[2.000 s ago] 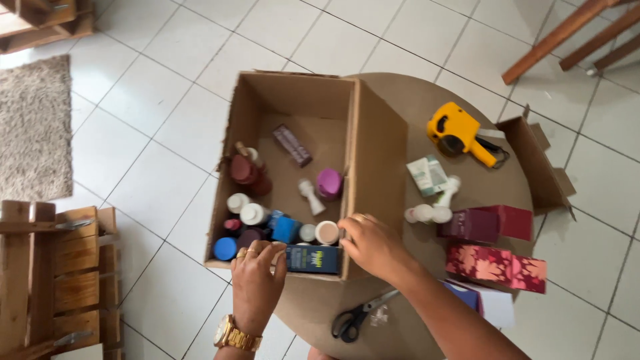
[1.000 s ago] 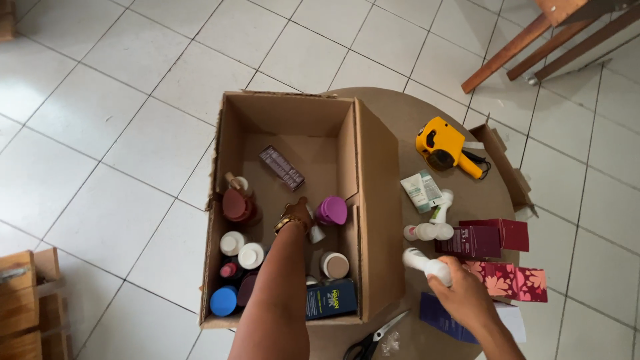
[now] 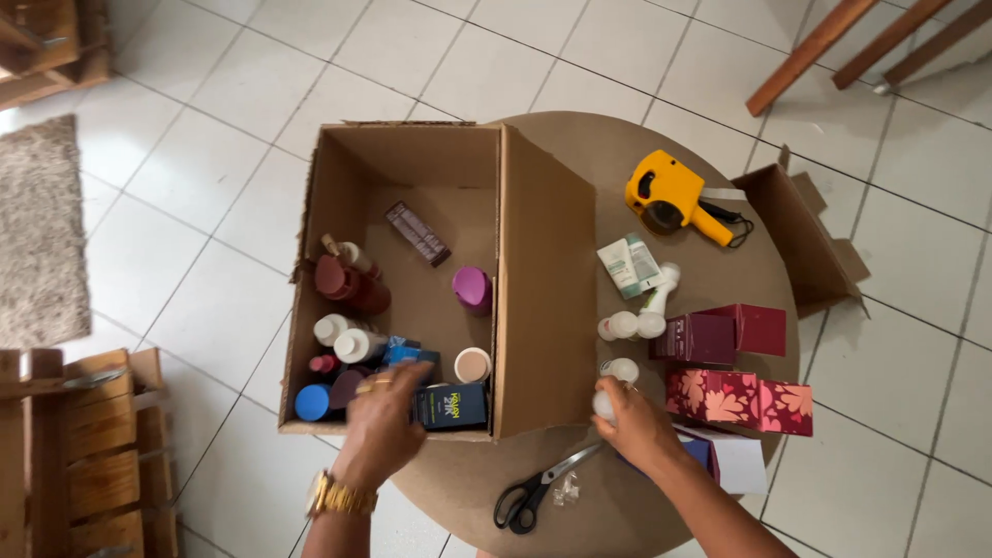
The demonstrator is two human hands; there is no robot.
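An open cardboard box point(image 3: 547, 287) holds bottles, jars and small cartons. My left hand point(image 3: 390, 418) is over its near edge, fingers beside a dark blue carton point(image 3: 452, 406) and a blue packet point(image 3: 401, 351); whether it touches them is unclear. On the table right of the box, my right hand point(image 3: 637, 426) has its fingers on a small white-capped bottle point(image 3: 605, 404), next to another white bottle point(image 3: 622, 370). A purple-capped bottle point(image 3: 472, 287), a dark red bottle point(image 3: 350, 285), a brown carton point(image 3: 418, 233) and a blue-capped container point(image 3: 313, 402) are inside the box.
On the round table point(image 3: 465, 484) lie a yellow label gun point(image 3: 670, 194), white-green tubes point(image 3: 629, 265), black-handled scissors point(image 3: 535, 492), a maroon carton point(image 3: 701, 339) and a floral red carton point(image 3: 711, 394). An open cardboard piece point(image 3: 802, 232) leans at the table's right edge. Wooden furniture point(image 3: 97, 457) stands at left.
My left hand has come out of the box's middle to its near edge. My right hand has set a white bottle, held a second ago, nearer the box, and its fingers remain on it.
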